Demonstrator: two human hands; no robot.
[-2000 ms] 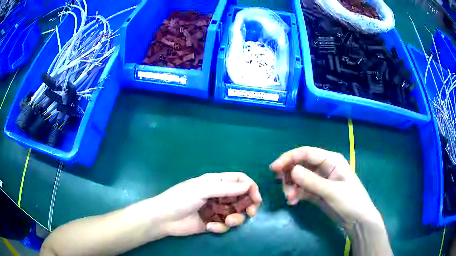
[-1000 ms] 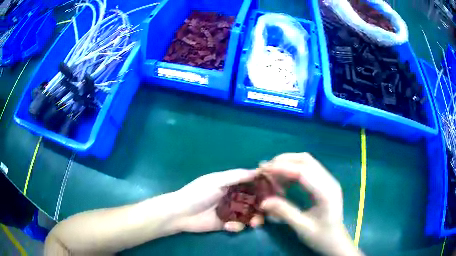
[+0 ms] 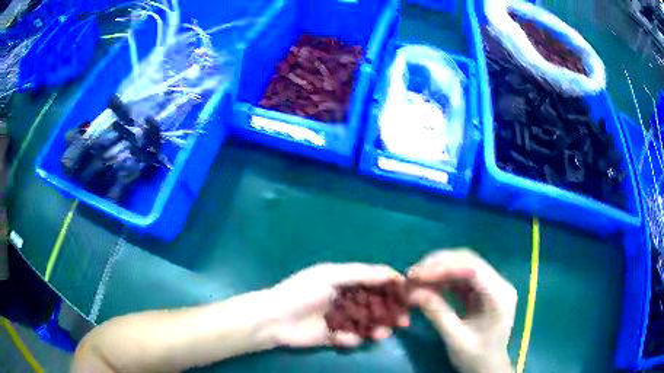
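My left hand (image 3: 320, 302) is cupped, palm up, low in the centre, and holds a heap of small red-brown parts (image 3: 368, 312). My right hand (image 3: 469, 302) is just to its right, its thumb and fingertips at the right edge of the heap. Red-brown pieces show between the right fingers, blurred; their number cannot be told. The hands are bare and held over the green bench (image 3: 306, 211).
A row of blue bins stands behind: white cables with black ends (image 3: 120, 156), red-brown parts (image 3: 317, 79), small white parts in a clear bag (image 3: 415, 127), and black housings (image 3: 553, 142) with a bag of red-brown parts (image 3: 546, 44). Another cable bin stands far right.
My right hand has moved left, in to the left hand's heap. Both hands sit slightly further right in the picture. The bins appear shifted right and down as the view turned.
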